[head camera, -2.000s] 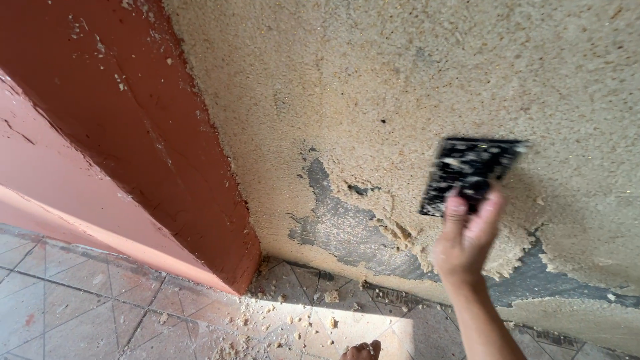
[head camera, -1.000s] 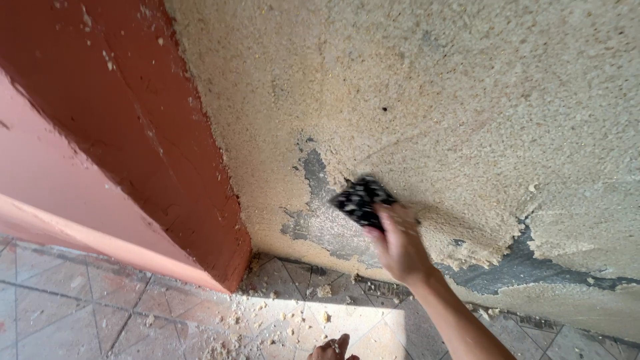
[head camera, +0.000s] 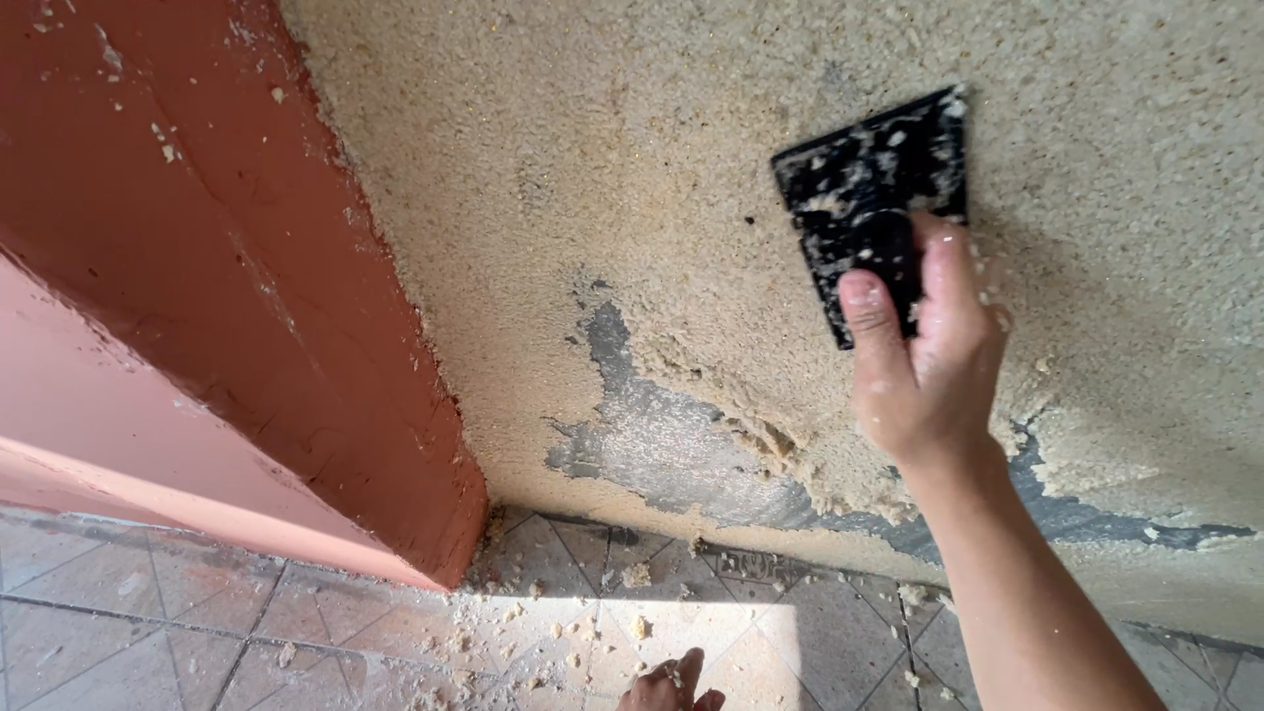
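Observation:
My right hand (head camera: 928, 346) grips the handle of a black plastering float (head camera: 879, 178), its back smeared with pale plaster. The float lies against or just over the wall's beige, grainy coating (head camera: 513, 217); exact contact cannot be told. Below and left of it, a bare grey patch (head camera: 671, 444) shows, with a ragged ridge of coating (head camera: 760, 434) along its upper right edge. Another grey strip (head camera: 1106, 518) runs to the right behind my forearm. My left hand (head camera: 671, 686) is partly in view at the bottom edge, over the floor, fingers apart and nothing seen in it.
A red-brown and pink pillar (head camera: 375, 415) juts out at the left, meeting the coated wall. Patterned floor tiles (head camera: 849, 632) run along the wall's foot, strewn with plaster crumbs (head camera: 637, 573). Sunlight falls on part of the floor.
My right hand first swept the float left and down to the grey patch, then back up and right over the coating. The grey patch's upper right edge now has a longer rough ridge.

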